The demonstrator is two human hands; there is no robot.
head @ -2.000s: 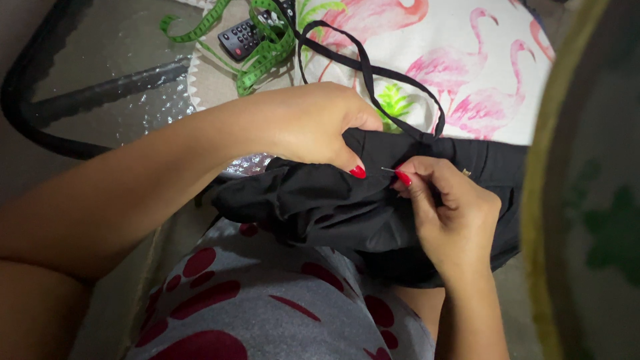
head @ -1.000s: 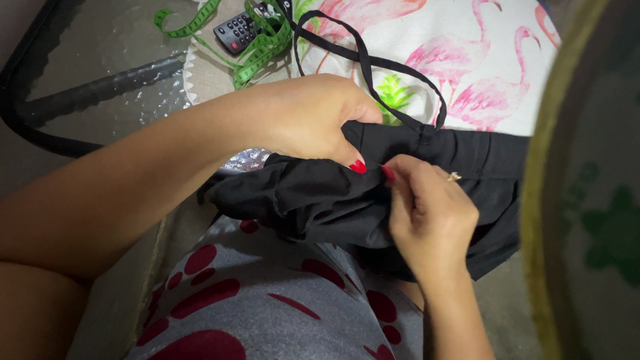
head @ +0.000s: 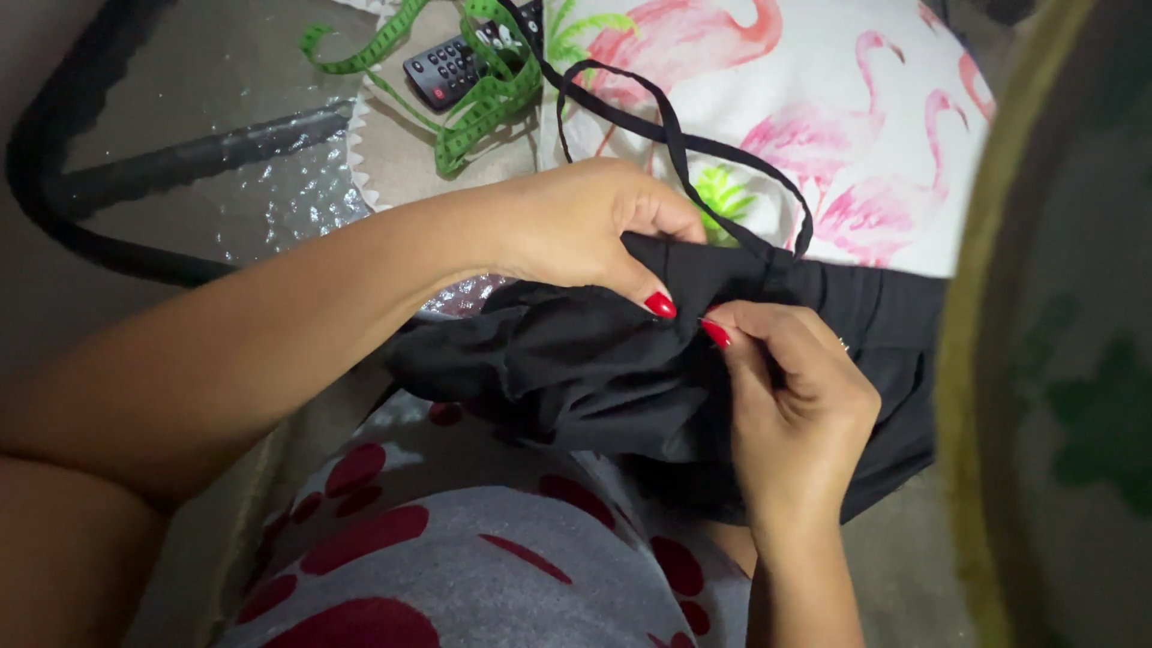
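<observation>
A black fabric garment (head: 594,360) with a gathered waistband lies across my lap and the edge of a flamingo-print cushion. My left hand (head: 603,234) grips the waistband, thumb on the near side and fingers behind it. Just right of that thumb, my right hand (head: 792,387) pinches a thin needle between thumb and forefinger; only a tiny bit of it shows, close to the cloth. A black cord (head: 679,153) runs from the waistband over the cushion in a loop. Any thread is too fine to make out.
The flamingo-print cushion (head: 846,63) lies beyond the garment. A green measuring tape (head: 486,108) lies tangled over a black remote control (head: 436,76) on a pale scalloped cloth (head: 373,117). At left is a dark-framed textured glass tabletop (head: 279,198). A blurred yellow-rimmed object (head: 981,297) fills the right edge.
Two seconds ago the needle showed plainly between my hands; now little of it shows. My right hand has shifted slightly, while my left hand keeps its hold on the waistband.
</observation>
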